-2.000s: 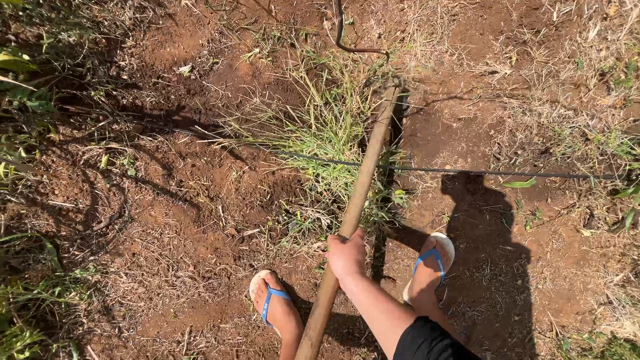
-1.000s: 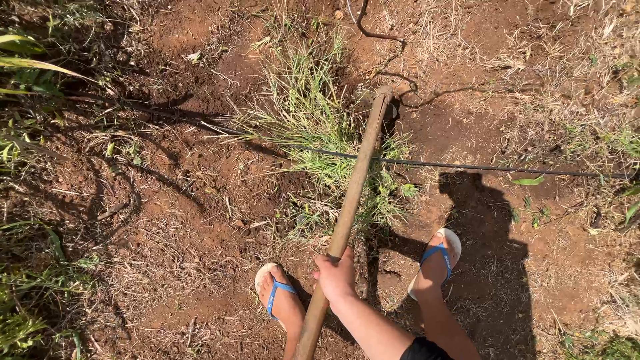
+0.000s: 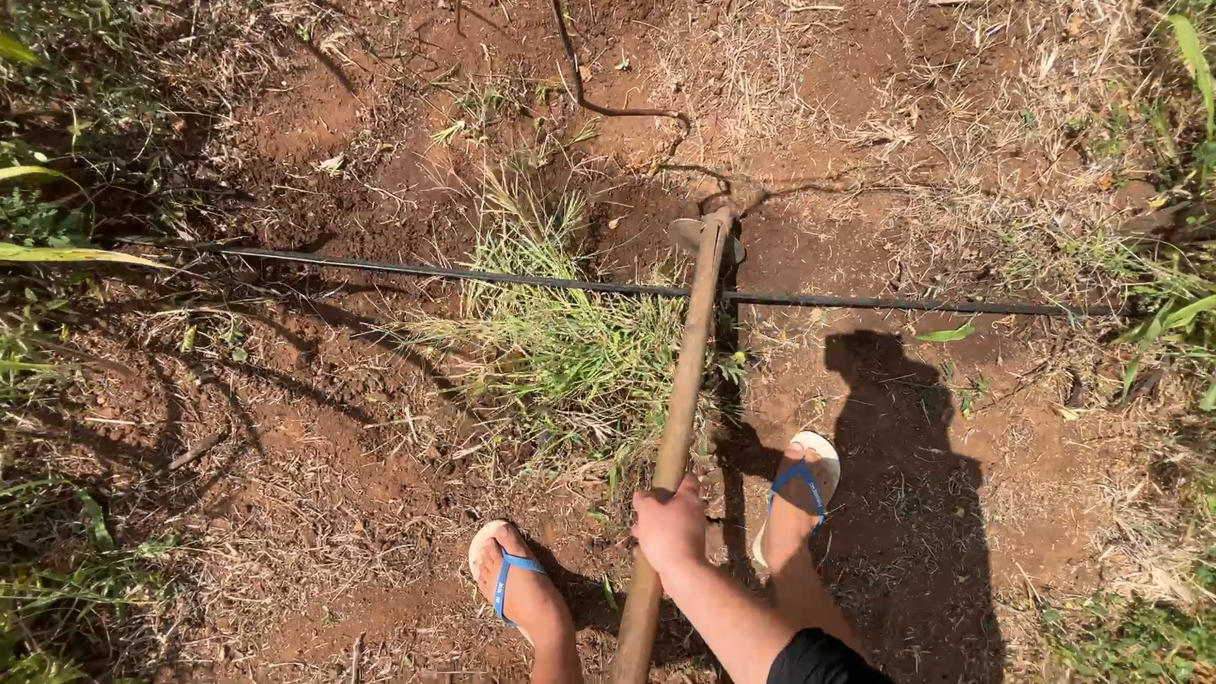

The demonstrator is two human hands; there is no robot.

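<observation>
My right hand [image 3: 671, 528] is closed around the wooden handle [image 3: 686, 385] of a hoe, between my feet. The handle slants up and slightly right to a metal hoe head [image 3: 708, 237] beside bare soil. It passes over a black irrigation hose [image 3: 560, 282] that crosses the ground. A clump of green grass [image 3: 579, 366] stands left of the handle, partly under the hose. My left hand is out of view, and the lower end of the handle runs past the bottom edge.
My feet in blue-strapped flip-flops [image 3: 518, 570] stand on reddish soil. A thin dark bent hose or wire [image 3: 617, 111] lies beyond the hoe head. Weeds [image 3: 57, 218] line the left side, and dry grass and leafy plants [image 3: 1178, 313] the right. My shadow falls at the right.
The view has shifted a little. My right hand stays closed on the handle, and the hoe's metal head now shows beyond the hose.
</observation>
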